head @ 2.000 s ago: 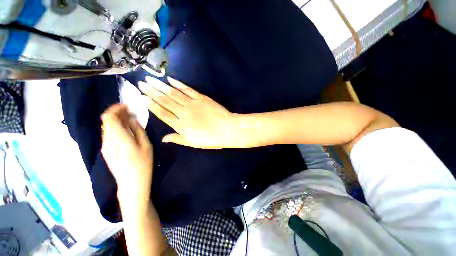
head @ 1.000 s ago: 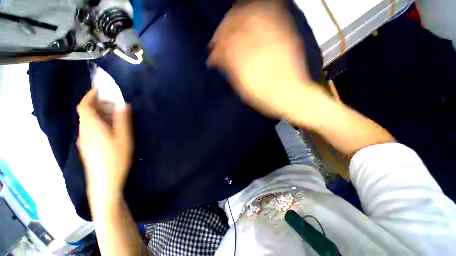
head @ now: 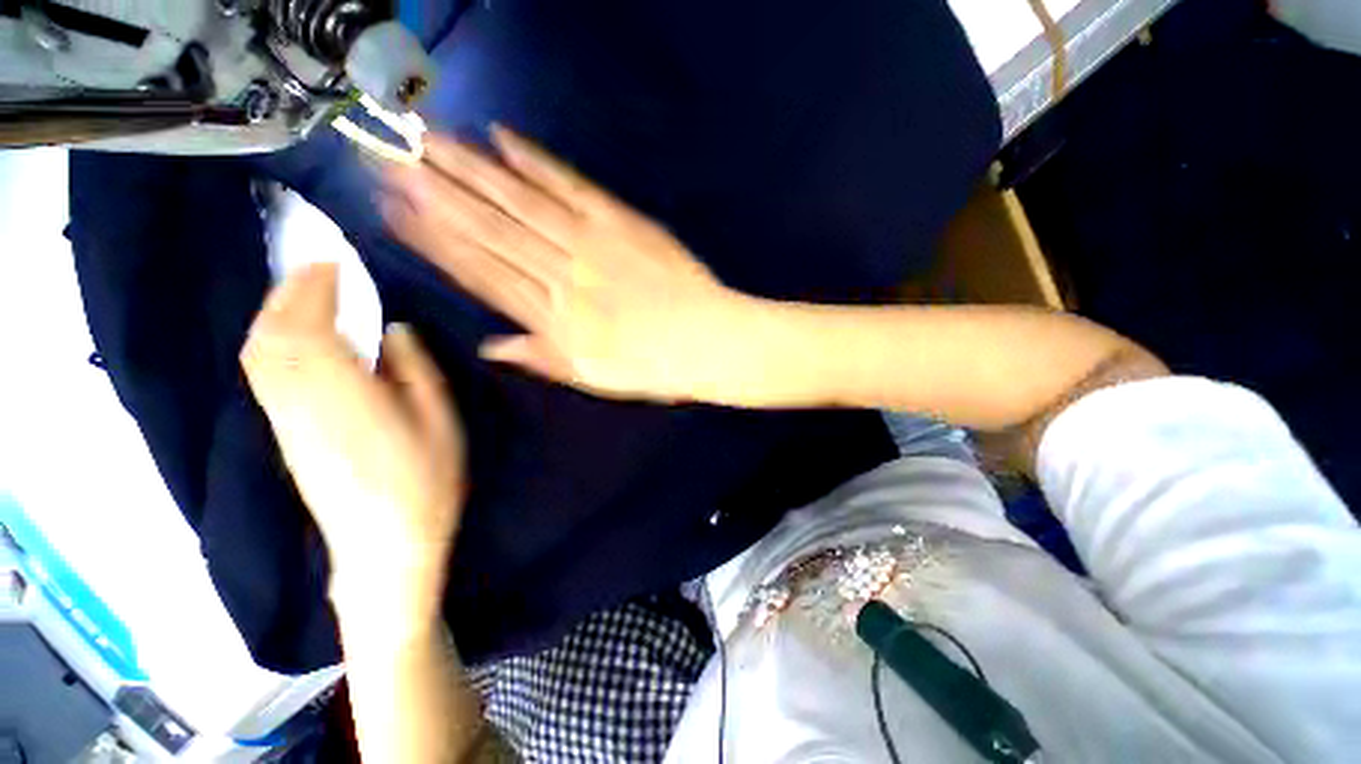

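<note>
The navy cloth (head: 597, 508) covers the machine bed and hangs towards the lap. My right hand (head: 575, 291) lies palm down on it with fingers spread, fingertips just below the needle area (head: 391, 132) and slightly blurred. My left hand (head: 358, 403) is bent over the cloth at the lower end of a white patch (head: 317, 246), its thumb apart from its fingers. The white patch shows through or on the navy cloth; I cannot tell which. The fingertips of my left hand are partly hidden. The stitching point is not clearly visible.
The machine head (head: 164, 75) overhangs the upper left. The white tabletop (head: 67, 448) shows at left, with a grey device (head: 45, 694) at its lower corner. Black-and-white checked cloth (head: 597, 679) lies at the lap. A dark pile (head: 1194, 224) is at right.
My right hand was raised and blurred over the cloth one second ago and now lies flat near the needle area. My left hand stays beside the white patch, its thumb wider apart.
</note>
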